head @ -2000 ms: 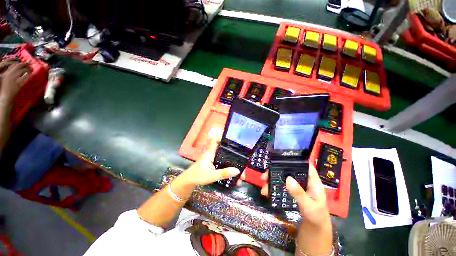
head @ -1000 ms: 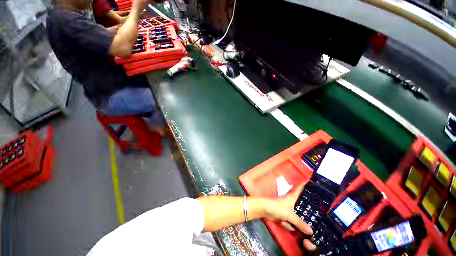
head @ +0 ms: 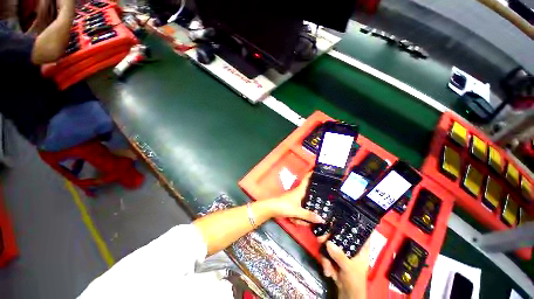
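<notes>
My left hand (head: 297, 205) holds an open black flip phone (head: 329, 169) by its keypad half; its screen is lit white. My right hand (head: 346, 266) holds a second open flip phone (head: 364, 211), tilted to the right, its lit screen showing dark characters. The two keypad halves meet or overlap. Both are above a red-orange phone tray (head: 272, 162). Another lit screen (head: 355, 185) shows between them, partly hidden. Closed black phones (head: 408, 264) with gold print lie in tray pockets. A white slip (head: 287, 178) lies in a left pocket.
A second red tray (head: 449, 127) of yellow-faced phones stands at right. A dark smartphone (head: 461, 287) on white paper is cut off at the bottom edge. A monitor (head: 263, 35) stands at the back. At left, a person (head: 35, 76) sits beside stacked trays (head: 93, 49).
The view has swung back right. The right-hand phone now stands more upright, close beside the left-hand one, and my right hand shows on it. A second ago that hand was out of view.
</notes>
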